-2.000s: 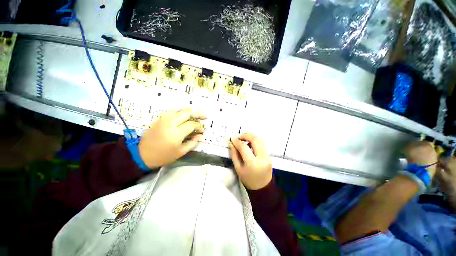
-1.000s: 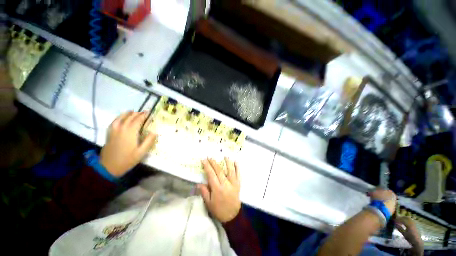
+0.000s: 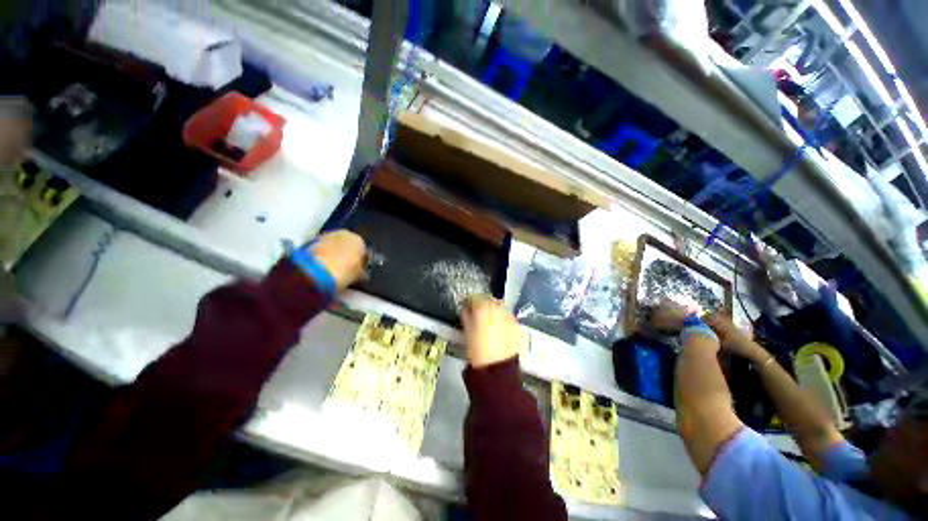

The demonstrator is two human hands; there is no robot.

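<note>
The wide black component tray lies beyond the rail. My left hand, with a blue wrist strap, is at the tray's left side, touching or just above a small silvery pile. My right hand reaches over the tray's near edge to the larger silvery pile. The fingertips of both hands are blurred or hidden, so whether they hold components cannot be told. A pale yellow circuit board panel lies between the rails, between my forearms.
Another board panel lies to the right. A brown cardboard box stands behind the tray. A red bin is at left, shiny plastic bags at right. A person in blue sleeves reaches into a brown-edged parts box.
Both my hands have left the board and moved forward to the tray's piles. The view has tilted up. A second panel now shows at right, and the neighbour's hands are at the parts box.
</note>
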